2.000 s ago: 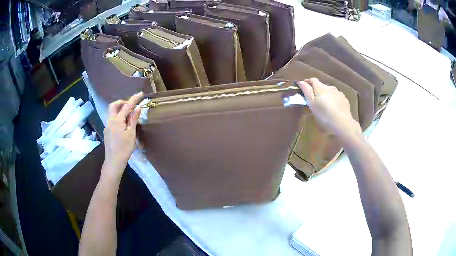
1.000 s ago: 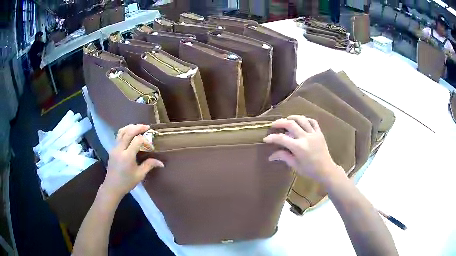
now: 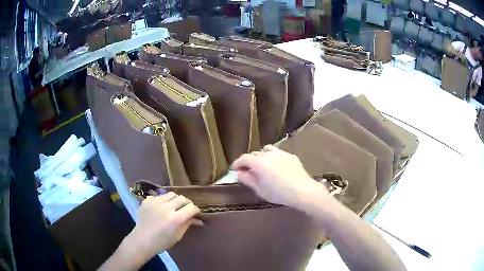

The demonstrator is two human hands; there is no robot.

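A brown handbag stands nearest me at the table's edge, its lower part cut off by the picture's bottom. Its toothed zipper line runs along the mouth, with metal hardware at both top corners. My left hand holds the mouth near the left corner, fingers bent over the edge. My right hand is over the back edge near the middle, fingers curled; it hides part of the mouth, and whether it grips anything is unclear. A small whitish patch shows beside its fingertips.
Several stuffed handbags stand in rows behind on the white table. Flat brown bags overlap at the right. A dark-ended pen-like tool lies right. A carton of white rolls stands left, below the table. A person is far right.
The handbag is lower in view and its mouth has turned and sunk. My left hand has moved down and right; my right hand has moved left to the back edge.
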